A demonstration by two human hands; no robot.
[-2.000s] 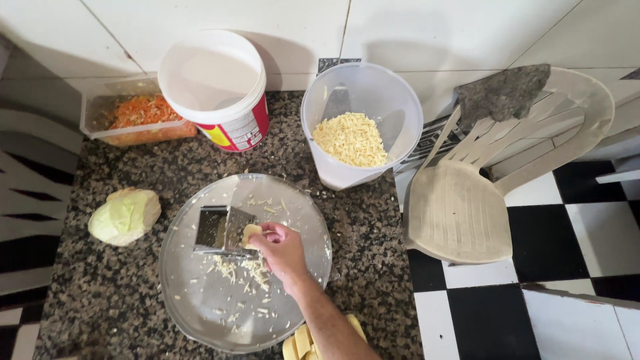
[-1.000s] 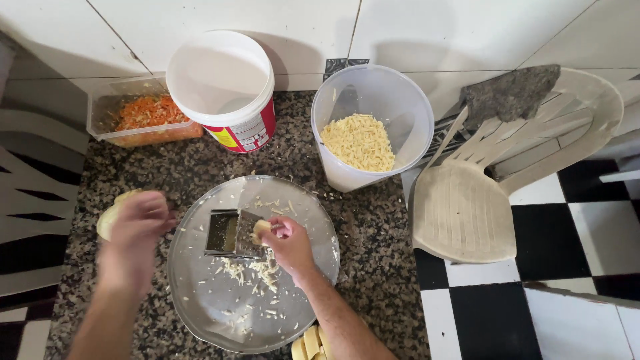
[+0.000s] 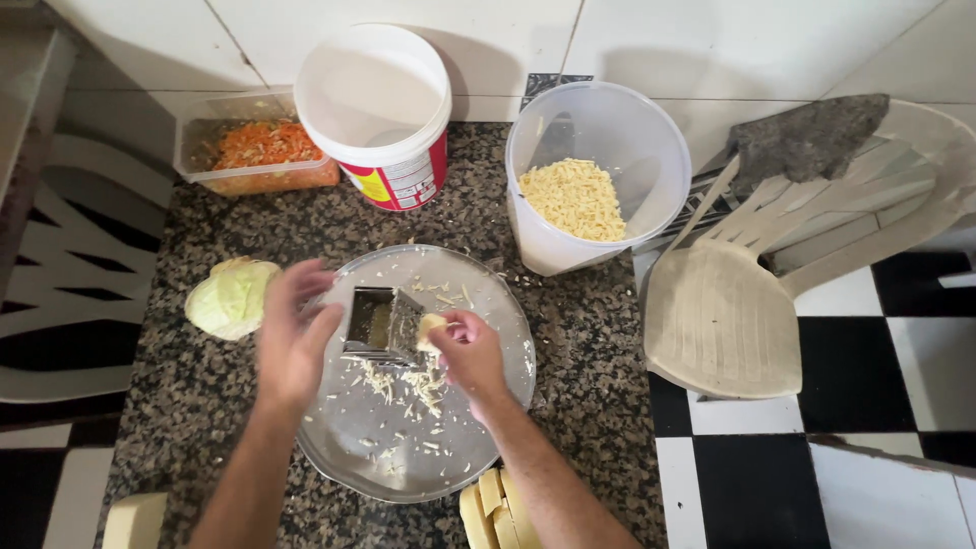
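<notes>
A metal box grater [image 3: 381, 326] stands on a round metal tray [image 3: 412, 461], with pale shreds [image 3: 427, 389] scattered about it. My right hand [image 3: 469, 354] pinches a small pale piece of cheese [image 3: 431, 332] against the grater's right side. My left hand [image 3: 297, 332], blurred, is left of the grater over the tray's edge, fingers apart, holding nothing that I can see. Close to its left lies a piece of cabbage [image 3: 232, 299]. Cheese sticks [image 3: 488, 515] lie by the tray's near edge, partly behind my right forearm, and a cheese block [image 3: 136, 522] is at the lower left.
On the granite counter [image 3: 587, 366], a tall clear tub [image 3: 553, 255] holds grated cheese [image 3: 576, 200]. Beside it at the back are a white-and-red bucket [image 3: 374, 156] and a plastic container [image 3: 217, 179] of shredded carrot [image 3: 267, 143]. A plastic chair [image 3: 724, 324] stands at the right, a cloth over its back.
My left hand, out of view two seconds ago, was over the cabbage one second ago and has moved right towards the grater. My right hand keeps the cheese piece at the grater.
</notes>
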